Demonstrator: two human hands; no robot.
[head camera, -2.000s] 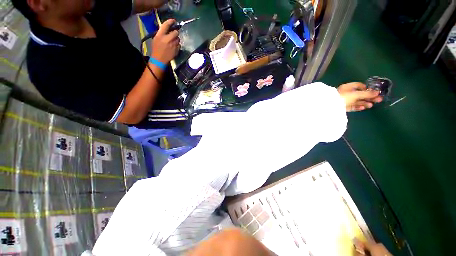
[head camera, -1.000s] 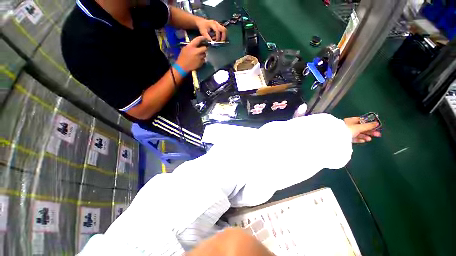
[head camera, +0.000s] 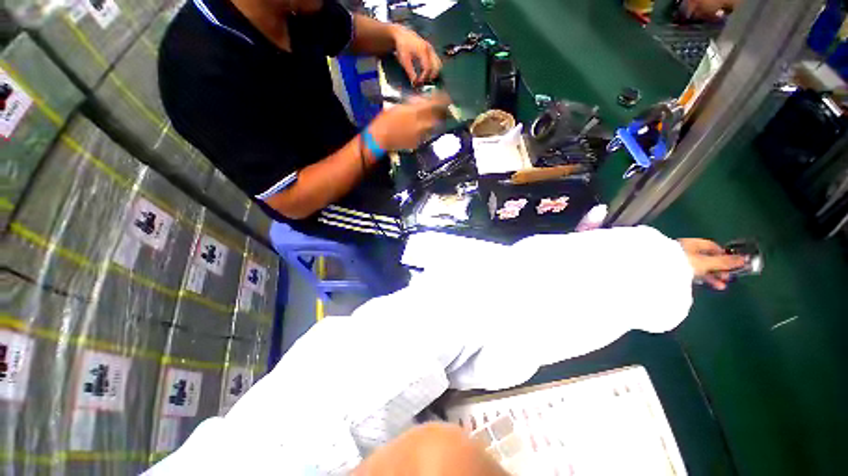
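Note:
My left hand, at the end of a white sleeve that crosses the view, holds a small dark module with a pale metallic edge between its fingers, over the green surface at the right. The fingers hide part of the module. The white adhesive sheet, with rows of small marks and grey-brown squares, lies at the bottom, partly under the sleeve and cut off by the lower edge. My right hand is not in view.
A person in a dark shirt works at the upper left. A metal post, a blue clamp, a small bottle and an open carton stand beyond my sleeve. Wrapped cartons fill the left.
The view has shifted, so the bench and person sit further right and the sheet lower. My right hand, seen earlier at the yellow piece, has left the view. My left hand still holds the module.

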